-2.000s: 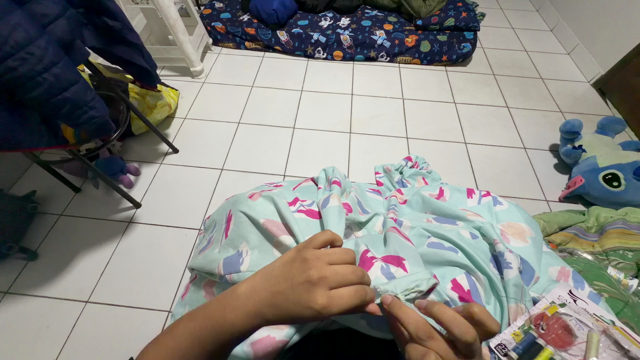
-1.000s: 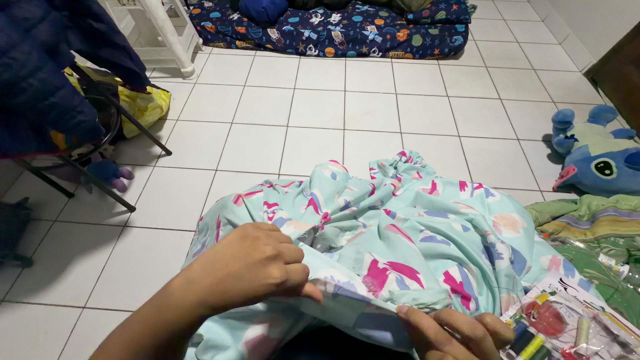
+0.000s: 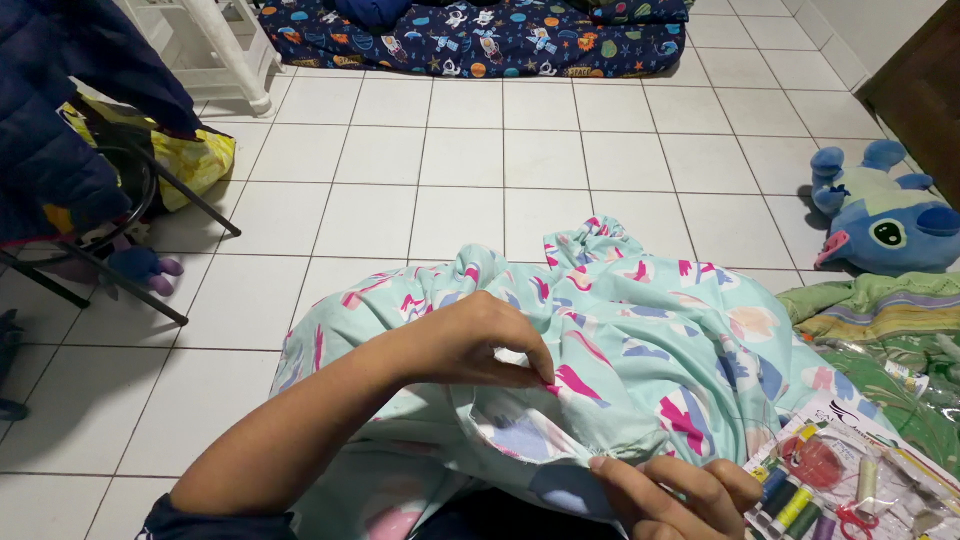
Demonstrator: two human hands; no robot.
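A mint-green cloth [image 3: 630,300] printed with pink, blue and peach shapes lies bunched over my lap and the floor. My left hand [image 3: 495,345] pinches a fold of it between thumb and fingertips, near the middle. Lower right, my right hand [image 3: 667,487] grips the fabric's raw edge beside a gathered seam; its lower part is cut off by the frame. Between the hands the edge hangs in a loose curve. Whether a needle is held cannot be seen. A sewing kit [image 3: 847,480] with thread spools and small red scissors [image 3: 859,517] lies beside my right hand.
A blue plush toy [image 3: 892,217] lies on the white tiled floor [image 3: 465,157] at right, above a green blanket [image 3: 877,322]. A black-legged stool [image 3: 154,169] with a dark jacket [image 3: 45,135] stands left. A space-print mattress [image 3: 480,37] and white plastic rack [image 3: 217,56] are at the back.
My left hand has let go of the edge it held and now pinches a fold nearer the middle of the cloth. The raw edge has sagged into an open curve.
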